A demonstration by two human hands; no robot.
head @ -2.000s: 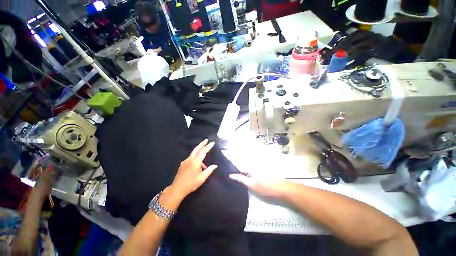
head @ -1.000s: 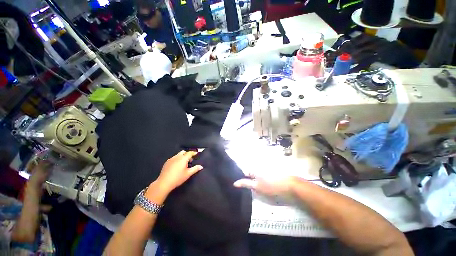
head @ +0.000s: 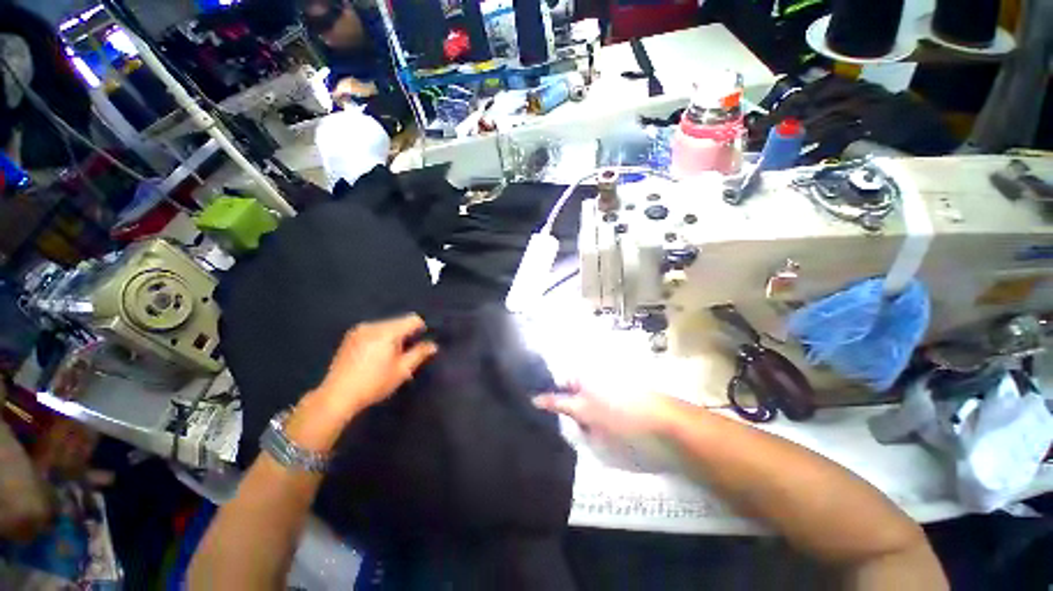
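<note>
Black fabric point(head: 462, 450) lies under my hands and hangs over the table's front edge. My left hand point(head: 375, 360), with a metal watch at the wrist, has its fingers curled on the fabric and pinches it. My right hand point(head: 595, 406) is at the fabric's right edge, left of the scissors, with thumb and fingertips close together; glare hides whether it grips the cloth. The cream sewing machine head point(head: 635, 254) stands above and right of my hands. The needle area is washed out by the lamp point(head: 534, 271).
A black fabric heap point(head: 312, 289) lies left. Scissors point(head: 771, 381), a blue thread tuft point(head: 866, 329) and white crumpled plastic point(head: 993, 439) are right. A pink bottle point(head: 708, 139) stands behind the machine. Another machine point(head: 156, 303) is left. A person point(head: 346, 35) sits behind; another person's arm point(head: 17, 479) is at far left.
My left hand has moved left and its spread fingers have curled in on the fabric. My right hand has stayed near the cloth's right edge. The neighbour's arm at far left has moved lower.
</note>
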